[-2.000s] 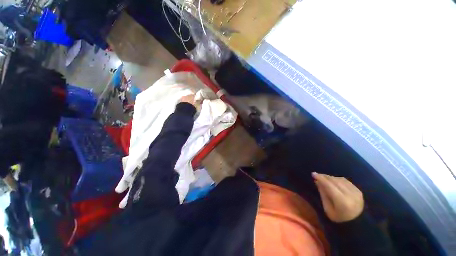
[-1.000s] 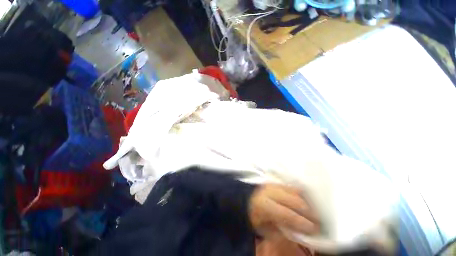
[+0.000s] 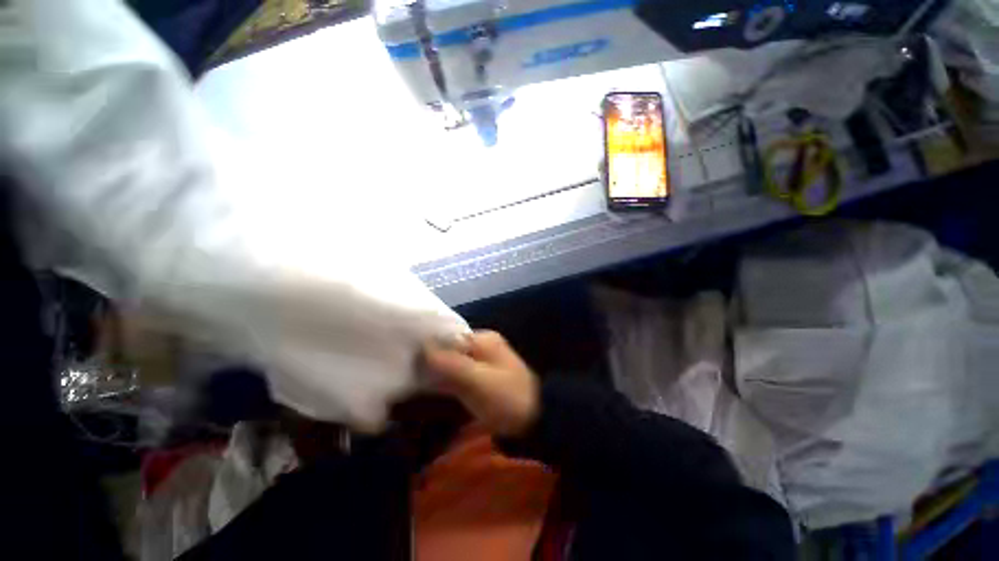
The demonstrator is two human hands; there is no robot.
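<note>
A large off-white garment [image 3: 252, 274] stretches from the upper left to the front of my body, partly blurred. My right hand [image 3: 487, 378] grips its edge at the lower middle, just in front of the table's front edge. My left hand is not visible; its dark sleeve runs up to the garment, which may cover the hand. The sewing machine head [image 3: 548, 44] with a blue stripe stands at the top. Its needle and presser foot area [image 3: 482, 115] is brightly lit, apart from my right hand.
A smartphone [image 3: 635, 150] with a lit screen lies right of the needle. Yellow-handled scissors [image 3: 802, 173] lie farther right. A ruler strip [image 3: 515, 255] runs along the table front. Off-white garments [image 3: 865, 362] are heaped at lower right. White cloth [image 3: 247, 471] and something red show at lower left.
The view has swung from the cloth-filled red container to the sewing machine. The garment has come up in front of me. My right hand, empty at first, now grips its edge.
</note>
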